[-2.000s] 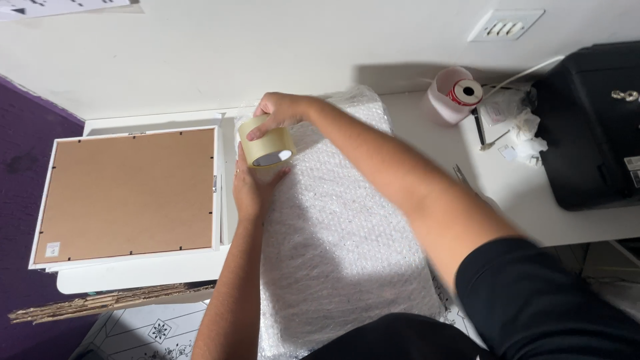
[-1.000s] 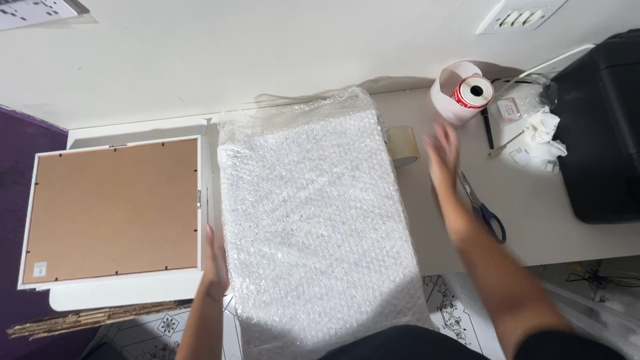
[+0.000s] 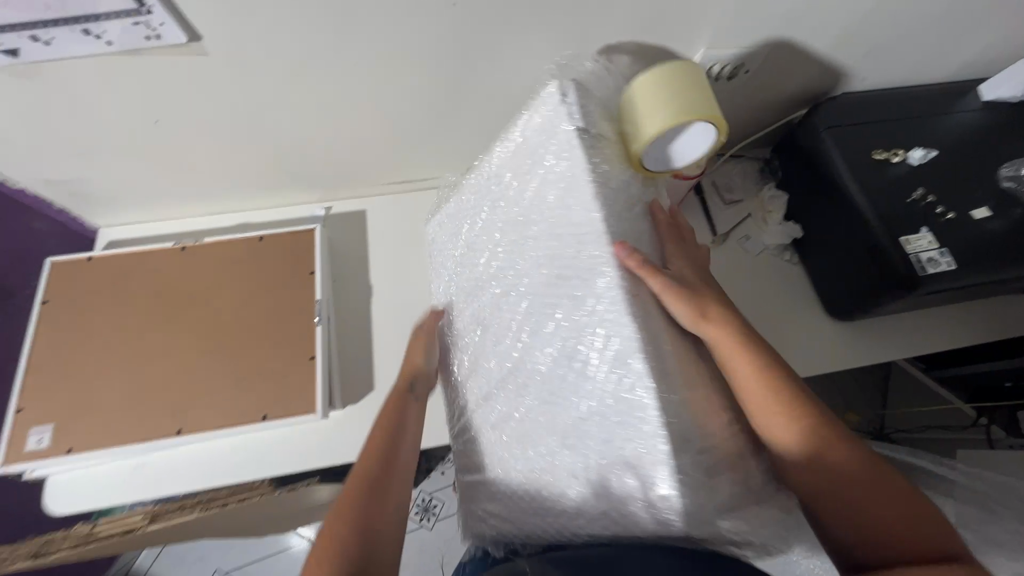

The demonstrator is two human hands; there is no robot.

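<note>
A large rectangular package in bubble wrap is raised and tilted between my two hands. My left hand presses on its left edge, the fingertips partly hidden behind the wrap. On its right side lies my right hand, thumb and fingers spread over the wrap. A roll of clear packing tape hangs at the upper right corner of the package, just beyond my right fingertips, held by neither hand.
To the left, a white picture frame with a brown backing board lies face down on the white table. A black case or machine with small metal parts on top stands at right. Crumpled white plastic lies beside it. Corrugated cardboard is below the table edge.
The wrapped package lay flat a second ago and is now lifted and tilted. My right hand has moved from beside the spool onto its right side. The tape roll, earlier in my hands, now hangs at the corner.
</note>
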